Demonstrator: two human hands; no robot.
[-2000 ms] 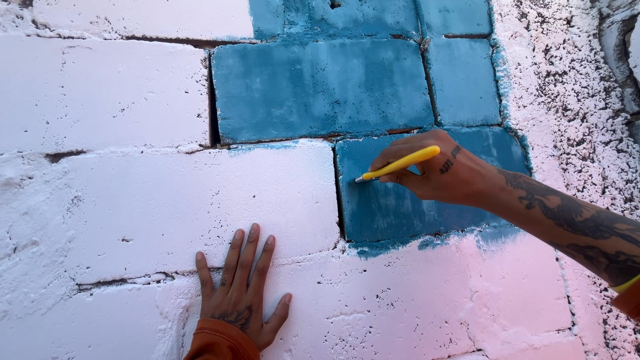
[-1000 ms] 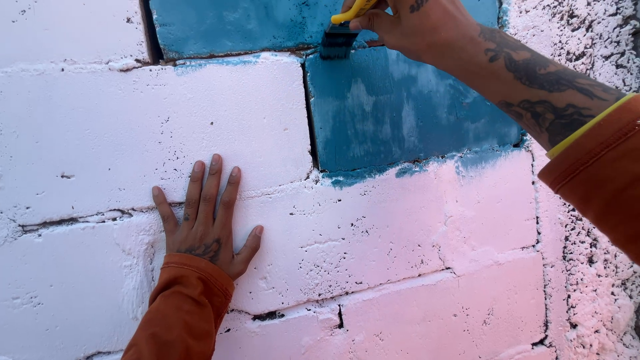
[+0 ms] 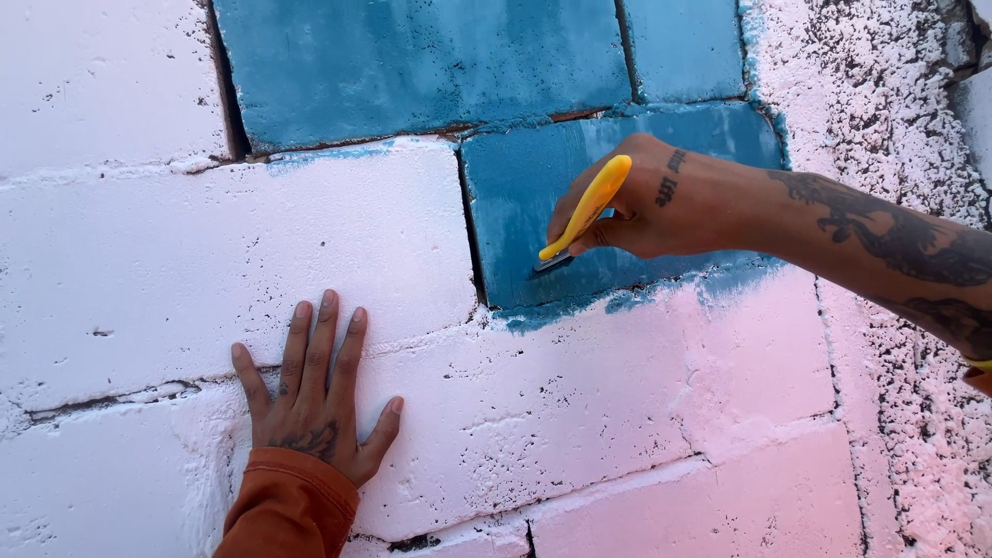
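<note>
My right hand (image 3: pixel 651 198) holds a paintbrush by its yellow handle (image 3: pixel 589 205). The brush's metal ferrule and dark bristles (image 3: pixel 549 266) meet the lower left part of a blue-painted block (image 3: pixel 504 201). Blue paint laps unevenly over that block's bottom edge onto the pale block below (image 3: pixel 558 387). My left hand (image 3: pixel 318 403), in an orange-brown sleeve, lies with fingers spread flat against the white wall, across a joint, and holds nothing.
Above is a larger blue block (image 3: pixel 426 70), with a smaller blue one (image 3: pixel 686 50) to its right. White blocks (image 3: pixel 232 248) lie to the left, with dark open gaps at some joints. Rough, pitted masonry (image 3: pixel 876 93) runs down the right side.
The brush, at the blue block's top edge one second ago, has moved down to its lower left part. My left hand remains pressed on the wall. The view has shifted.
</note>
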